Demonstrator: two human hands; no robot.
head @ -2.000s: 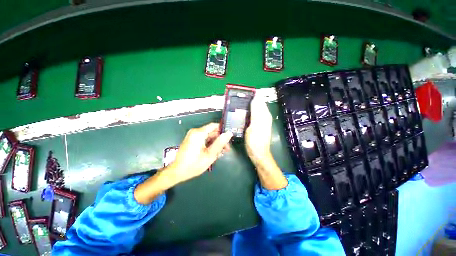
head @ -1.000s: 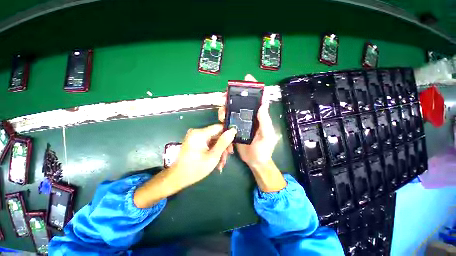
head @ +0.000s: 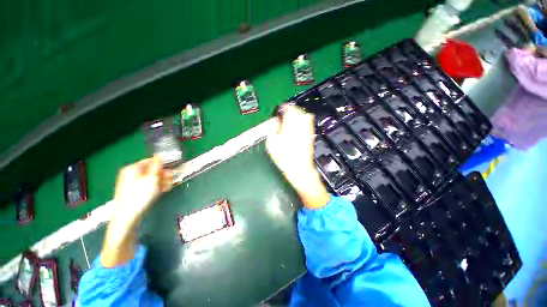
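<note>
My left hand (head: pixel 138 189) is over the white edge strip, its fingertips at the lower end of a covered phone (head: pixel 163 143) that is dark, blurred and over the green belt. My right hand (head: pixel 292 144) is at the upper left corner of the black blister tray (head: pixel 384 126), fingers curled; a small dark spot shows at its fingertips, but I cannot tell whether it holds anything. A phone body (head: pixel 206 222) with a red rim and a pale, glaring face lies on the dark green mat between my forearms.
Open phone bodies with green boards (head: pixel 246 97) stand in a row on the belt (head: pixel 129 135). Covered phones (head: pixel 75 183) lie on the belt at left. More phone bodies (head: pixel 49 282) lie at lower left. A red object (head: pixel 460 60) and purple cloth (head: pixel 520 114) are beyond the tray.
The view has turned and shifted. My hands have parted: the left has carried the covered phone left to the belt, and the right has let go of it and moved to the tray corner.
</note>
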